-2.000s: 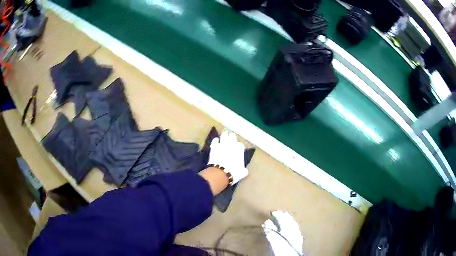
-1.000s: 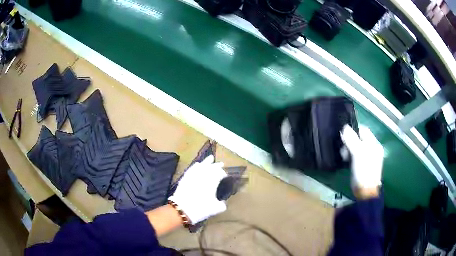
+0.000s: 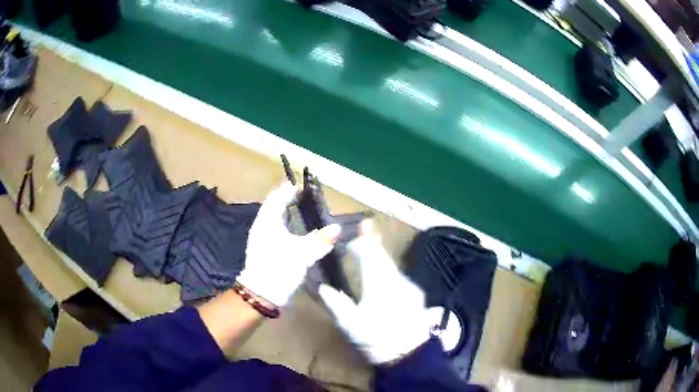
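My left hand (image 3: 280,249), in a white knit glove, holds a dark speaker grille (image 3: 313,203) that is lifted and tilted nearly edge-on above the bench. My right hand (image 3: 383,295), gloved and blurred, is beside the grille's lower part with its fingers apart; whether it touches the grille is unclear. A black speaker cabinet (image 3: 477,283) lies on the bench just right of my right hand, its bright woofer (image 3: 451,331) uncovered and partly hidden by that hand. Loose grilles overlap in a pile (image 3: 146,203) to the left.
A green conveyor belt (image 3: 345,115) with a white rail (image 3: 230,138) runs behind the cardboard-covered bench (image 3: 207,161). More black speakers (image 3: 590,321) stand at the right. Pliers (image 3: 26,187) lie at far left. An open carton (image 3: 77,329) is below the bench edge.
The cabinet has come from the belt onto the bench. My right hand has left it and moved left towards the grille. My left hand has raised the grille.
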